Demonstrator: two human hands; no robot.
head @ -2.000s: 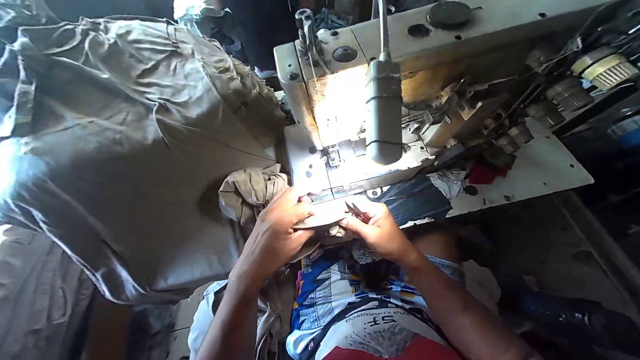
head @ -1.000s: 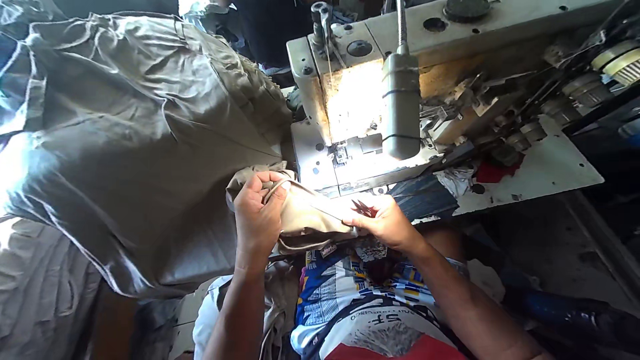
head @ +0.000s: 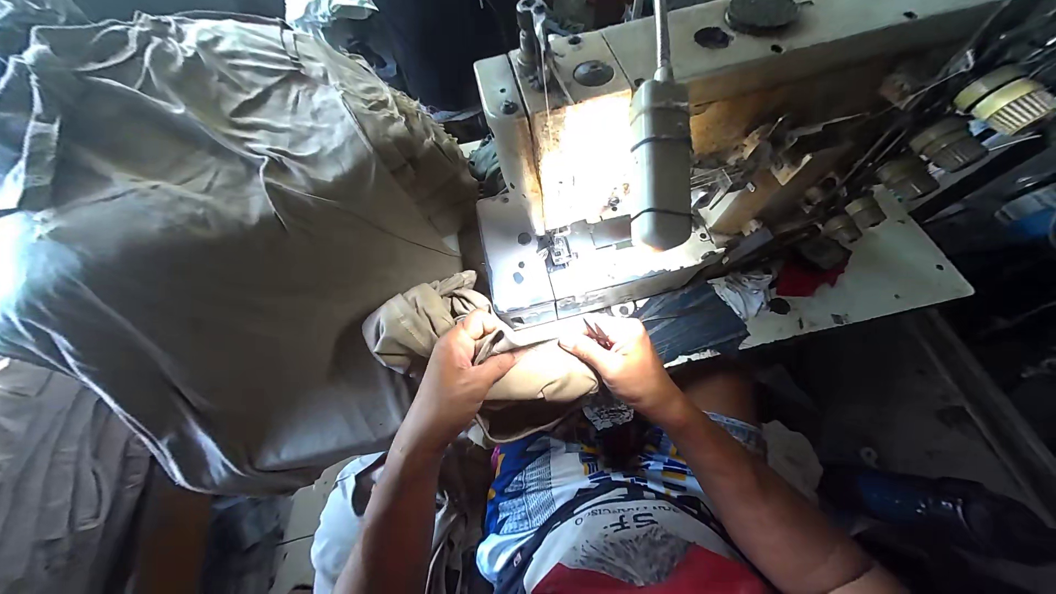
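My left hand (head: 462,371) pinches the edge of a khaki cloth garment (head: 540,375) between thumb and fingers. Its bunched part lies just left of that hand. My right hand (head: 623,363) grips the same edge farther right, and small pointed metal snips (head: 597,332) stick out between its fingers. The cloth edge is stretched between both hands, in front of the bed of an industrial sewing machine (head: 520,285). Above the hands, the presser foot (head: 559,247) sits under bright light, with no cloth seen beneath it.
A large pile of khaki cloth (head: 247,272) fills the left side, close to the machine. A grey lamp (head: 660,165) hangs over the machine bed. Thread tension knobs (head: 1002,99) stand at the right. Dark cloth (head: 689,322) and red cloth (head: 808,276) lie along the machine's front.
My left hand has moved to the right from its place one second ago, and is lower. The cloth between my hands has changed its folds, with a bunched part again showing at the left.
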